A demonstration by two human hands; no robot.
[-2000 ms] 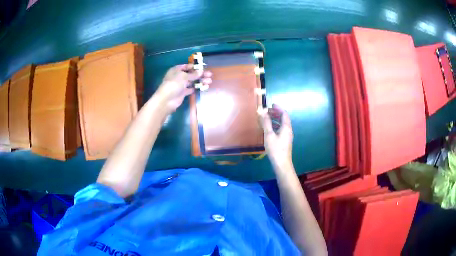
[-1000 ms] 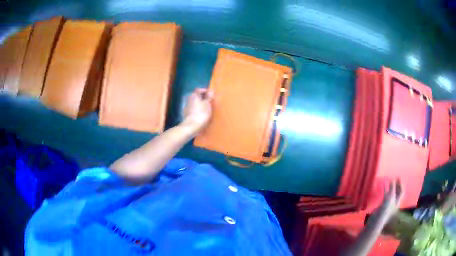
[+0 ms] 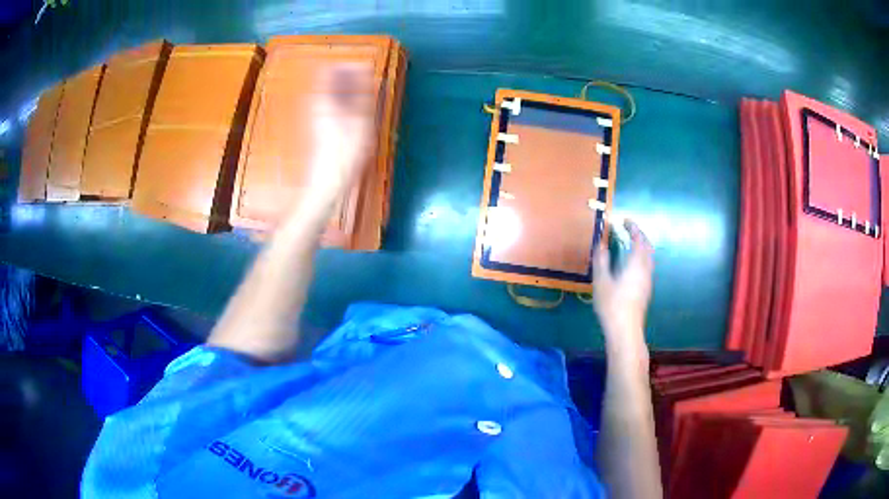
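Observation:
An orange-tan cover [image 3: 551, 200] lies in front of me with a black rectangular frame [image 3: 494, 211] on it. White tabs [image 3: 601, 149] cross the frame's left and right sides. Rubber bands [image 3: 614, 95] stick out past the cover's top and bottom edges. My right hand [image 3: 624, 278] is at the cover's lower right edge, fingers apart. My left hand [image 3: 346, 112] is blurred over the nearest stack of orange covers [image 3: 283, 127]; whether it grips a cover cannot be told.
More orange stacks [image 3: 190, 136] stand in a row at the left. Red covers [image 3: 833, 278] are stacked at the right, the top one bearing another black frame [image 3: 807, 175]. More red covers [image 3: 760, 453] are below the bench edge. A blue plastic item [image 3: 132, 361] is at lower left.
The framed cover now shows in front, where a plain orange cover hid most of the frame. My left hand has moved left onto the stack. My right hand has come back from the red covers.

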